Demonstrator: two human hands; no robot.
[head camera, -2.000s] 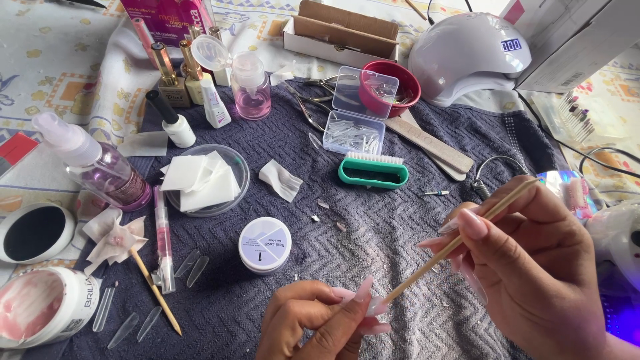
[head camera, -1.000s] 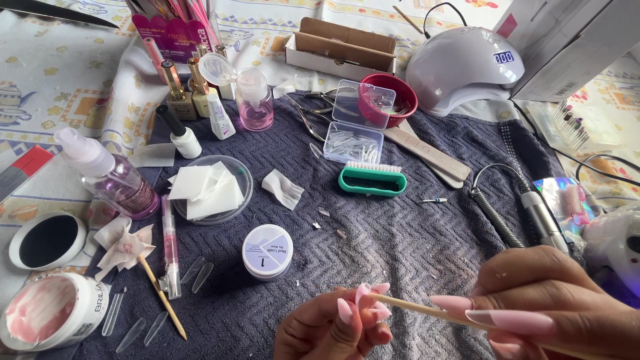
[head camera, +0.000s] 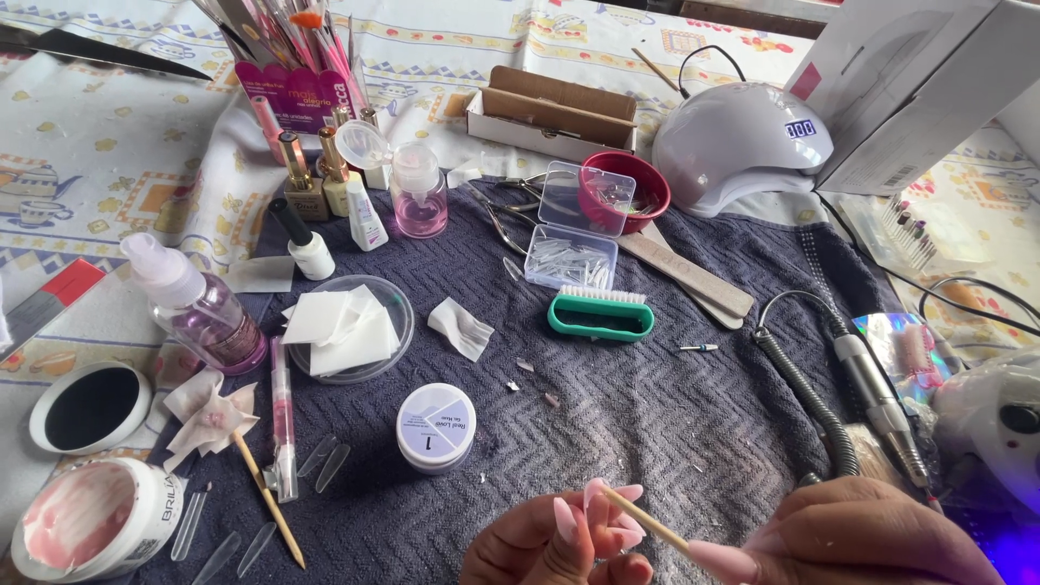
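My right hand (head camera: 861, 532), low at the right, pinches a thin wooden stick (head camera: 646, 517). The stick's tip touches a pink nail at the fingertips of my left hand (head camera: 561, 532), which is curled with its thumb near the other fingers. Whether the left fingers hold anything small cannot be told. Just up and left of the hands stands a closed round gel jar (head camera: 436, 426). A green nail brush (head camera: 600, 317) lies above them on the dark towel (head camera: 520, 455), with small pale scraps between.
At left are an open jar of pink gel (head camera: 77, 520), a purple spray bottle (head camera: 199, 305) and a dish of white wipes (head camera: 406, 333). Behind stand a white nail lamp (head camera: 743, 146) and a red bowl (head camera: 597, 219). A nail drill handpiece (head camera: 877, 398) lies right, its coiled cord beside my right hand.
Two seconds ago the stick was held steeply in my raised right hand; that hand is now lower, with the stick slanting the other way. The stick's tip stays at my left fingertips.
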